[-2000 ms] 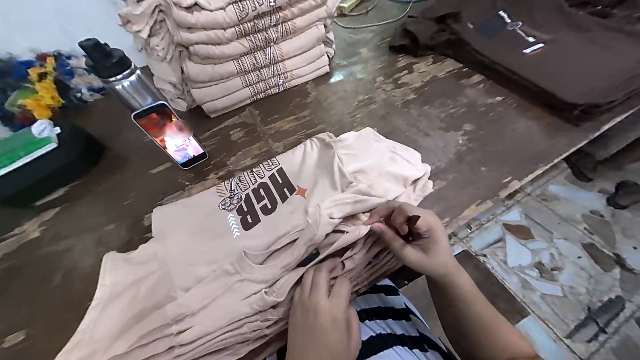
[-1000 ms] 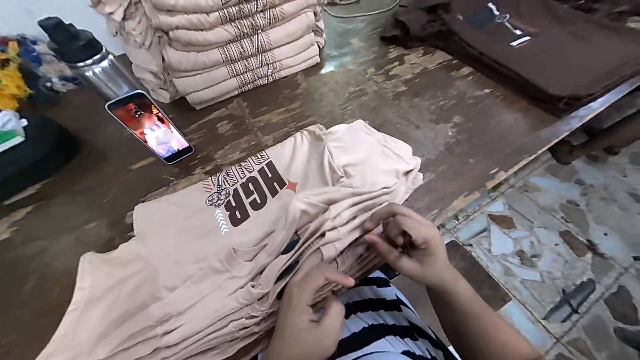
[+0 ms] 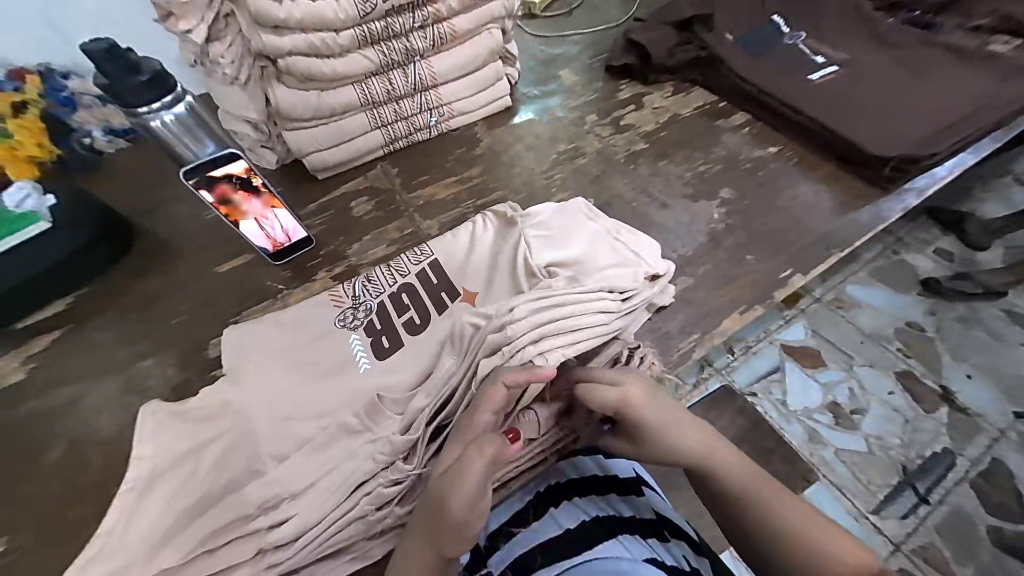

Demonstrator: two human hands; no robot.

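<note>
A pile of beige printed T-shirts [image 3: 304, 376] lies across the table's front edge, with many layers of cloth bunched toward my lap. My left hand [image 3: 492, 432] is at the near edge of the pile, its index finger stretched toward my right hand and its thumb, with a red nail, bent below. My right hand [image 3: 632, 404] is beside it, fingers curled at the shirts' folds, with something small and dark at the fingertips. Whether either hand grips cloth is hidden.
Folded beige shirts [image 3: 392, 80] are stacked at the back. Near them a smartphone [image 3: 250, 208] leans on a steel bottle [image 3: 180, 120]. Dark brown shirts [image 3: 864, 88] lie at the back right of the worn wooden table [image 3: 624, 160]. A dark rounded object [image 3: 72, 248] stands far left.
My right hand's fingers have curled down at the folds, and my left index finger now reaches up toward them. The shirt pile stays in place.
</note>
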